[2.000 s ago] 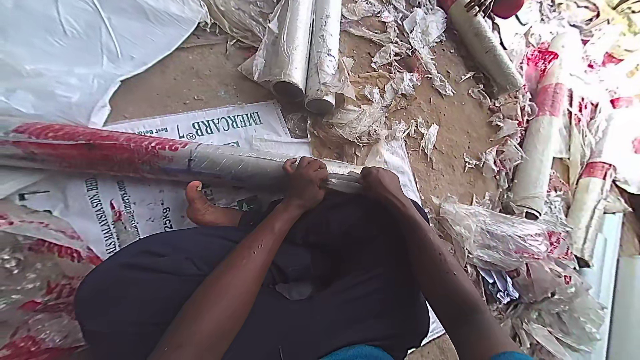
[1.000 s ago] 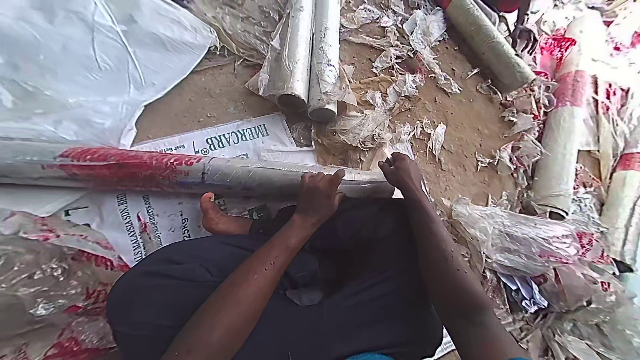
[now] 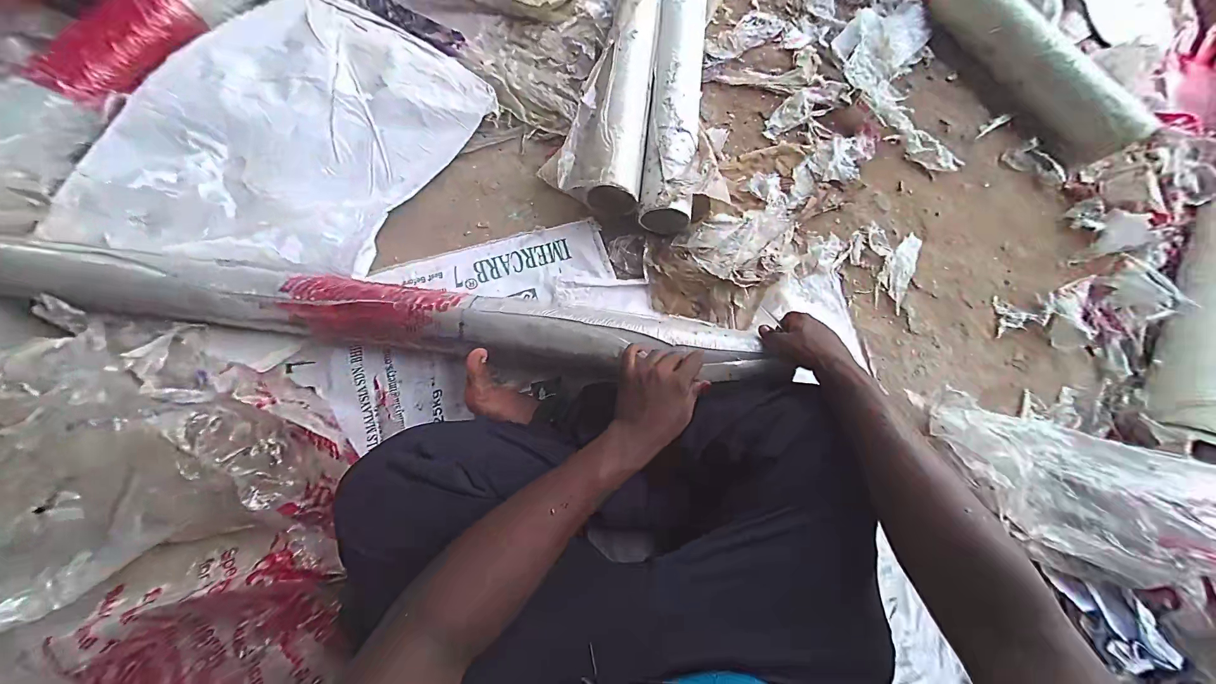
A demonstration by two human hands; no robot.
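A long tube wrapped in plastic film [image 3: 532, 328], with a red printed band, runs from the left edge across to my lap. My left hand [image 3: 660, 385] lies on the tube with its fingers bent over the near side. At the tube's right end, my right hand [image 3: 793, 342] pinches the edge of the film. A flattened white printed sack [image 3: 494, 261] lies under the tube, and my bare foot [image 3: 494, 385] shows beside it.
Two wrapped tubes [image 3: 632, 104] lie side by side beyond my hands. Another tube [image 3: 1045, 81] is at the upper right. White plastic sheeting [image 3: 275, 133] spreads at the upper left, crumpled clear film [image 3: 1073, 484] at the right, and film scraps [image 3: 893, 85] over bare soil.
My right hand has stayed near the tube's right end while the film there has opened into a visible fold. The view has shifted to the left.
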